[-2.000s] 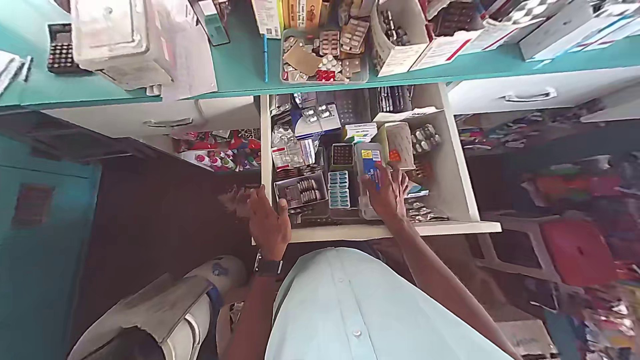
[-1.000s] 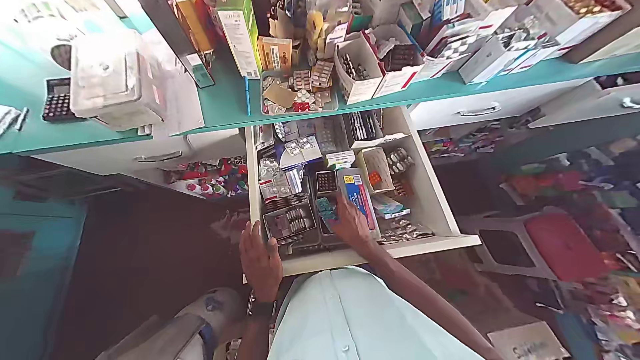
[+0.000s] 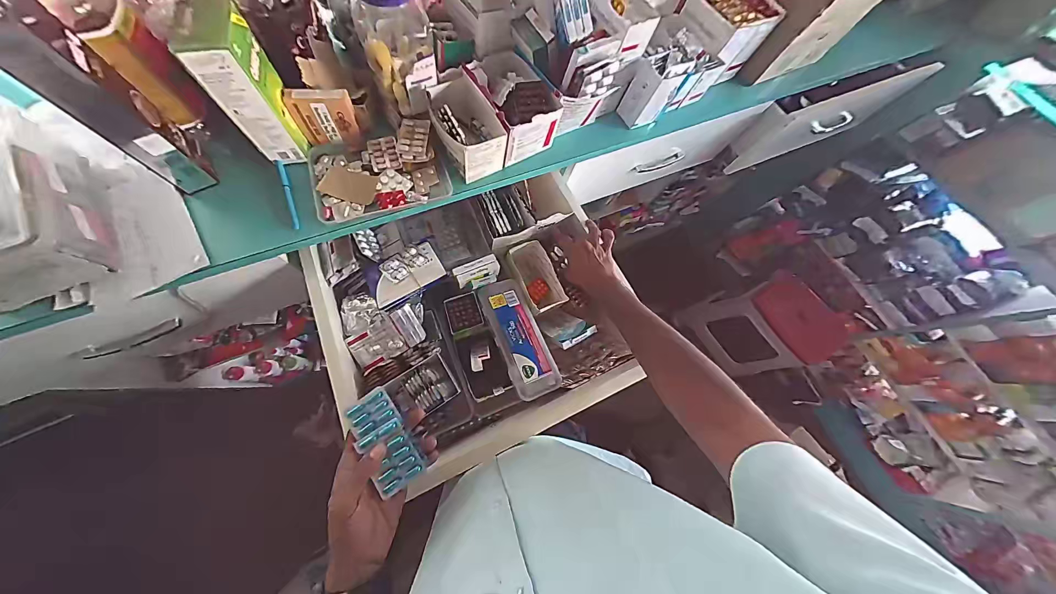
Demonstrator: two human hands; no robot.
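Note:
Between the fingers and thumb of my left hand (image 3: 371,495) are blister strips of blue capsules (image 3: 388,441), held over the drawer's front left corner. My right hand (image 3: 584,260) reaches into the right side of the open wooden drawer (image 3: 466,466), its fingers over blister strips beside a tan plastic tub (image 3: 536,276); whether the fingertips grip one is unclear. The drawer also holds a clear case with a blue and red pack (image 3: 521,338), a dark tray (image 3: 483,367), a small box of dark tablets (image 3: 464,313) and loose silver strips (image 3: 396,268).
Above the drawer runs a teal counter (image 3: 280,247) with a plastic tray of blister packs (image 3: 384,181), open cartons (image 3: 478,148) and a green box (image 3: 239,91). Another drawer (image 3: 833,120) stands open at right. A red-seated chair (image 3: 796,318) is right of my arm.
The blue capsule strips, lying in the drawer's dark tray two seconds ago, are now in my left hand. My right hand has moved from the middle of the drawer to its right side.

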